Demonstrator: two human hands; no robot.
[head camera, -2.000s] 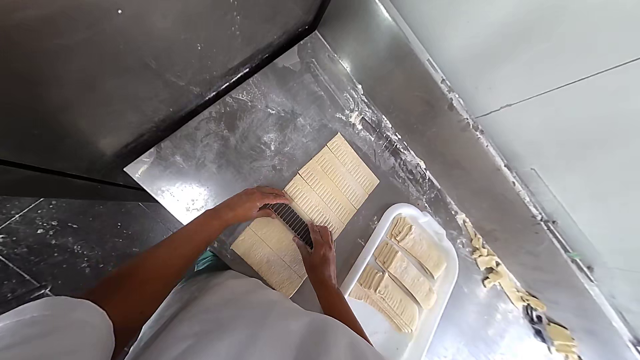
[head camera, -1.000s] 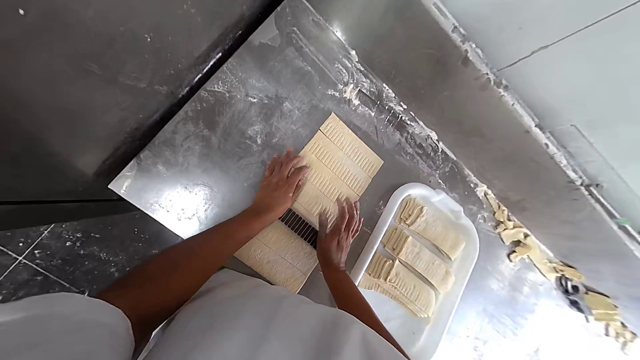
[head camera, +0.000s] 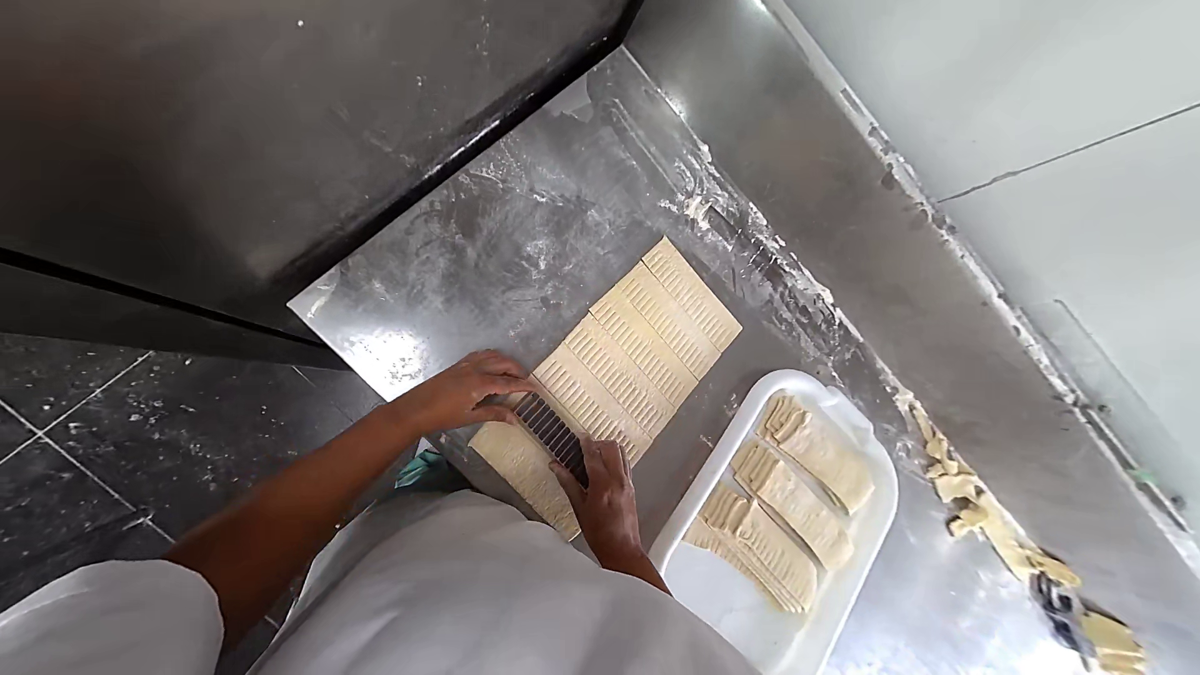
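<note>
A dark slotted multi-blade cutter (head camera: 551, 427) lies across the pale sheet of dough (head camera: 630, 345), near its lower end. My left hand (head camera: 467, 388) grips the cutter's upper-left end, and my right hand (head camera: 602, 487) grips its lower-right end. Above the cutter, the dough is divided into several strips, each with a row of short parallel slits. The piece below it (head camera: 525, 473) shows no clear slits. To the right stands a white plastic tub (head camera: 886, 506) holding three stacks of slit dough pieces (head camera: 792, 502).
Flour and dough residue lie along the back of the steel table (head camera: 450, 253). Dough scraps (head camera: 984, 520) and a dark object (head camera: 1059, 605) rest at the right, against the steel backsplash (head camera: 844, 216). A dark steel panel (head camera: 281, 122) borders the table's left side.
A second ago both hands lay on the dough above the cutter; now they hold its two ends. The cutter sits lower along the sheet than two seconds ago, with more slit rows above it.
</note>
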